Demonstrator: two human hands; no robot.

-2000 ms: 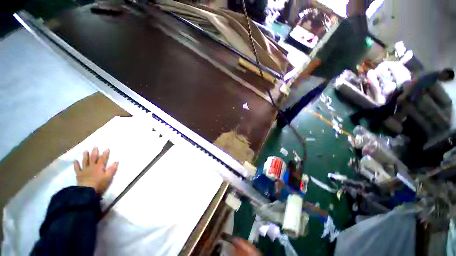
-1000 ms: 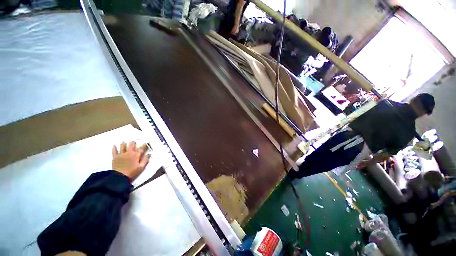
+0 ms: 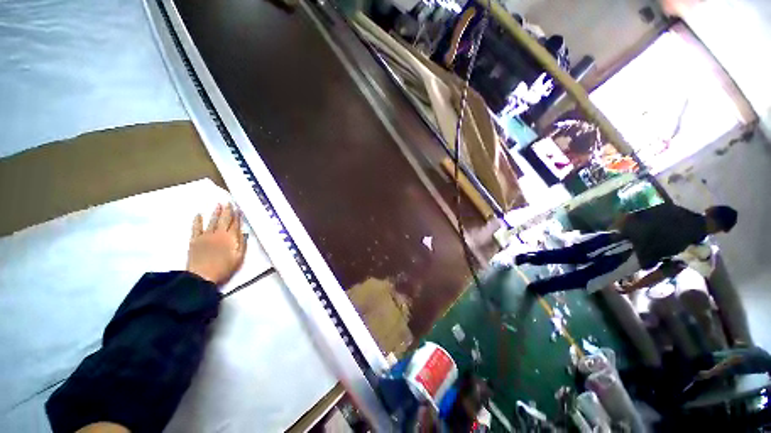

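Note:
My left hand (image 3: 217,247), in a dark sleeve, lies palm down on a white paper sheet (image 3: 101,262) beside the end rail. Its fingers are slightly spread and it holds nothing. A narrow dark gap separates this sheet from another white sheet (image 3: 262,347) nearer me. Brown cloth (image 3: 110,169) shows as a band beyond the paper, with a large pale sheet (image 3: 76,68) past it. The silvery end rail (image 3: 269,221) with its dark toothed line crosses the table. My right hand is not in view.
The dark brown table top (image 3: 296,152) lies beyond the rail. A blue machine with a red-white label (image 3: 431,370) stands at the rail end. A black cable hangs over the table. A person (image 3: 668,237) is on the green floor at right, near several rolls.
My left hand moved right over the paper towards the rail, then stayed beside it with straighter fingers. A hand at the bottom edge left view. The person moved away from the table.

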